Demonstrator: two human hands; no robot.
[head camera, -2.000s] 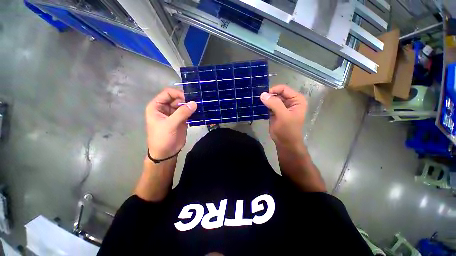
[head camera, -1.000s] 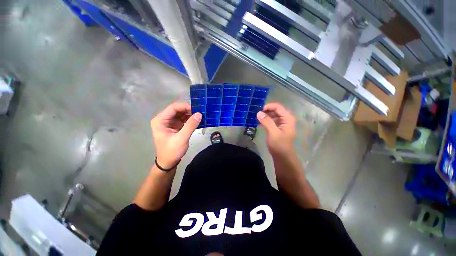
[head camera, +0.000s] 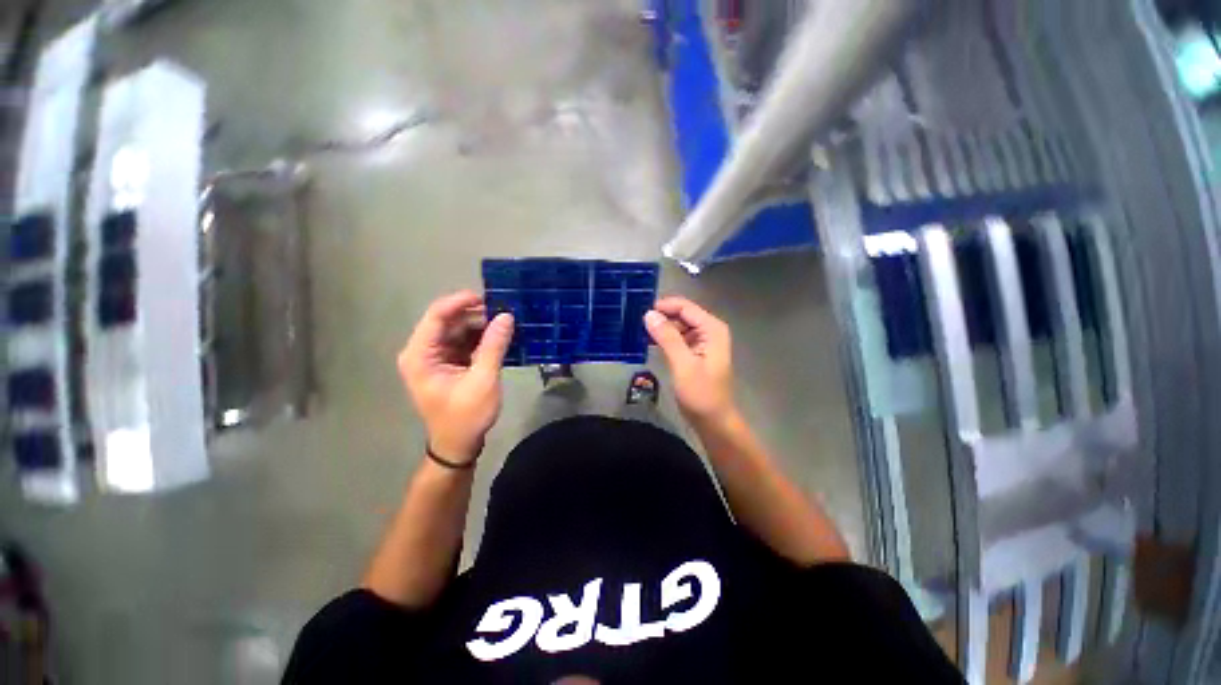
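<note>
A dark blue solar cell string (head camera: 569, 311) with thin pale lines is held out flat in front of my body, above the floor. My left hand (head camera: 462, 368) grips its left edge, thumb on top. My right hand (head camera: 691, 355) grips its right edge between thumb and fingers. Both hands are bare. The fingers under the string are partly hidden. The picture is somewhat blurred.
A white rack (head camera: 158, 268) with dark blue stacks stands at the left. A machine's blue panel (head camera: 770, 230) and pale post are at the upper right. An aluminium-framed output table (head camera: 948, 335) with dark cells is on the right. My feet show below the string.
The view has turned: the white rack has come in at the left, and the output table now runs down the right. The string stays in both hands and looks flatter than one second ago.
</note>
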